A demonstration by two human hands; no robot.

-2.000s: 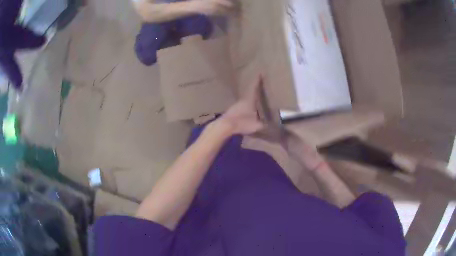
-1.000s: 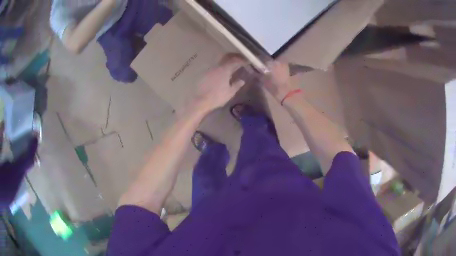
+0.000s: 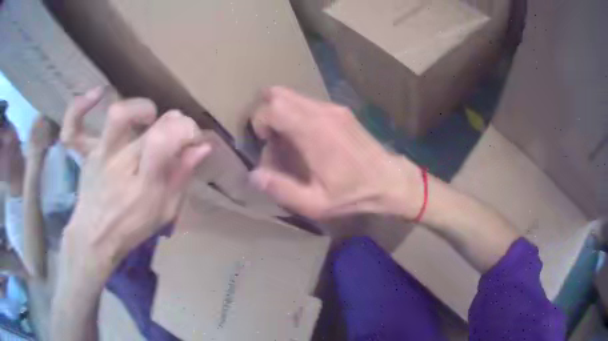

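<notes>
A large brown carton (image 3: 230, 50) lies in front of me, with a dark gap running diagonally along its edge. A brown flap with dark print (image 3: 230, 273) hangs on the near side, below that edge. My left hand (image 3: 137, 160) is raised over the carton's left part, fingers bent and apart, with nothing seen in it. My right hand (image 3: 320, 156) is at the carton's near corner, thumb and fingers curled but apart, with no held item visible. The fingertips partly hide the edge, and contact is unclear. Both hands are slightly blurred.
A closed brown carton (image 3: 407, 60) stands at upper right on the green floor (image 3: 437, 156). A tall brown panel (image 3: 567, 86) is at the right, with brown cardboard (image 3: 507, 193) below it. Another person's arm (image 3: 33, 206) shows at the left edge. My purple-clothed leg (image 3: 380, 293) is below.
The view has turned and come closer. The white surface inside the open carton is out of sight, and brown panels are there now. My hands have moved apart from the carton corner.
</notes>
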